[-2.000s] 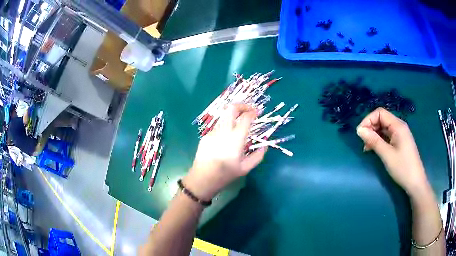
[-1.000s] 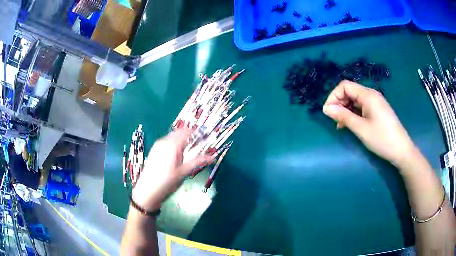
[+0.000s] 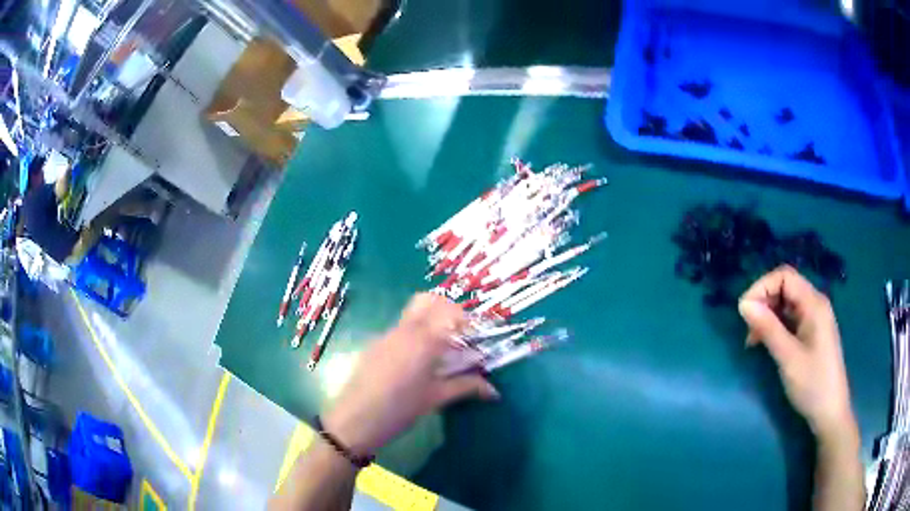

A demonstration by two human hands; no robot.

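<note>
My left hand (image 3: 404, 374), blurred, is at the near end of a loose pile of short white and red leads (image 3: 514, 235). Its fingers are around a few blurred leads (image 3: 499, 349) whose tips stick out to the right. My right hand (image 3: 793, 334) is beside the near edge of a heap of small black sleeves (image 3: 723, 245), thumb and index fingertip pinched together. Whether a sleeve is between them is too small to tell. A smaller group of dark-marked leads (image 3: 324, 279) lies to the left.
A large blue tray (image 3: 758, 170) with scattered black pieces stands at the back right. Long white cables (image 3: 895, 399) lie at the right edge. A metal strip (image 3: 489, 82) crosses the back of the green bench. Cardboard boxes and blue crates (image 3: 100, 454) are beyond the left edge.
My left hand has moved from over the pile to its near end, and leads now show in its fingers. My right hand stays pinched by the black heap. The camera view has shifted.
</note>
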